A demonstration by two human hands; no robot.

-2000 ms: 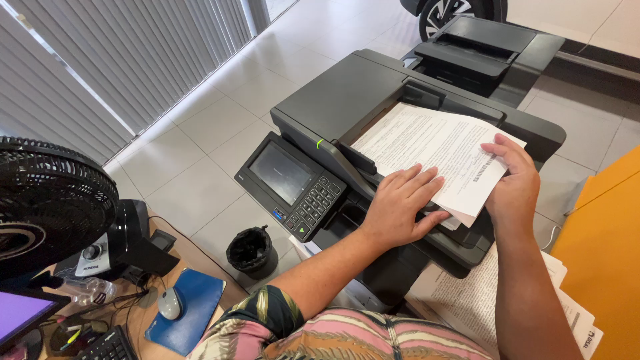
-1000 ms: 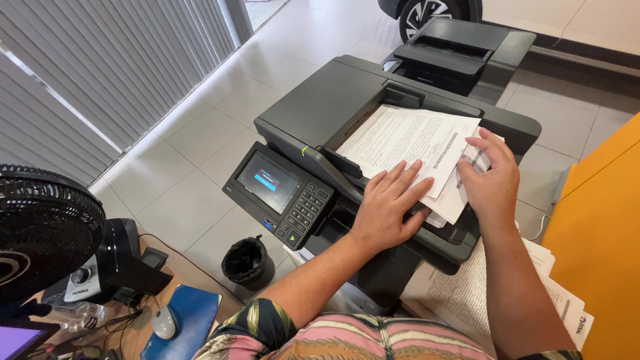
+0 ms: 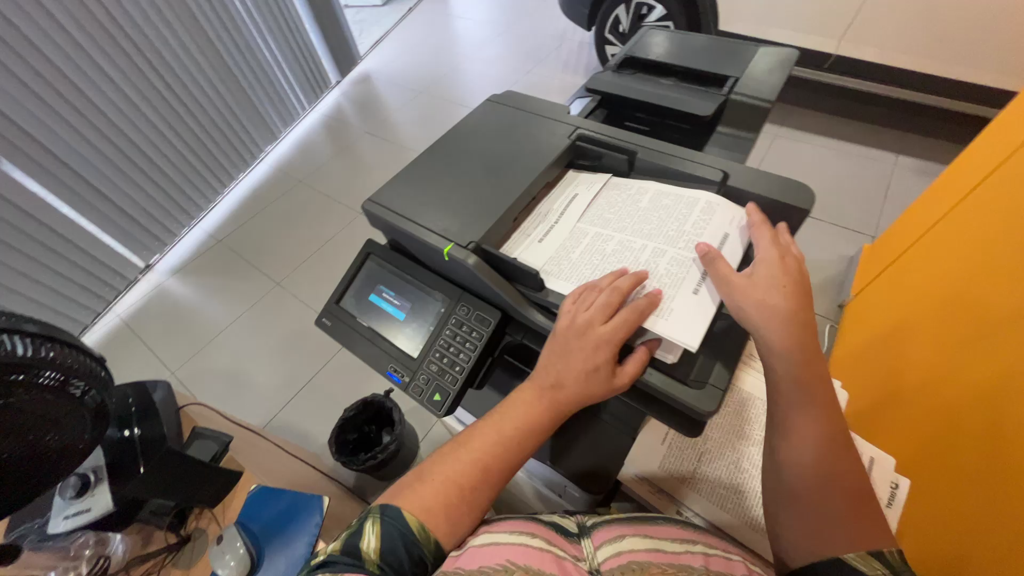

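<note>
Printed sheets (image 3: 640, 232) lie in the document feeder tray of a dark grey multifunction printer (image 3: 472, 160), the top one shifted toward me over another. My left hand (image 3: 592, 336) rests on the near edge of the sheets, fingers spread, thumb by their corner. At the right edge of the paper, my right hand (image 3: 760, 272) has its thumb and fingers apart, the thumb over the top sheet; firm contact cannot be told. The printer's control panel (image 3: 408, 320) has a lit screen and a keypad.
More printed papers (image 3: 704, 464) are stacked below the printer's right side, beside an orange panel (image 3: 936, 320). A black bin (image 3: 372, 436) stands on the floor. At the lower left are a black fan (image 3: 48, 408), a mouse (image 3: 232, 552) and a blue folder (image 3: 280, 520). Behind sits another dark machine (image 3: 680, 80).
My right hand has let go of the sheet it gripped at the right edge and its fingers have spread. The sheets lie lower in the tray. A blue message has appeared on the screen.
</note>
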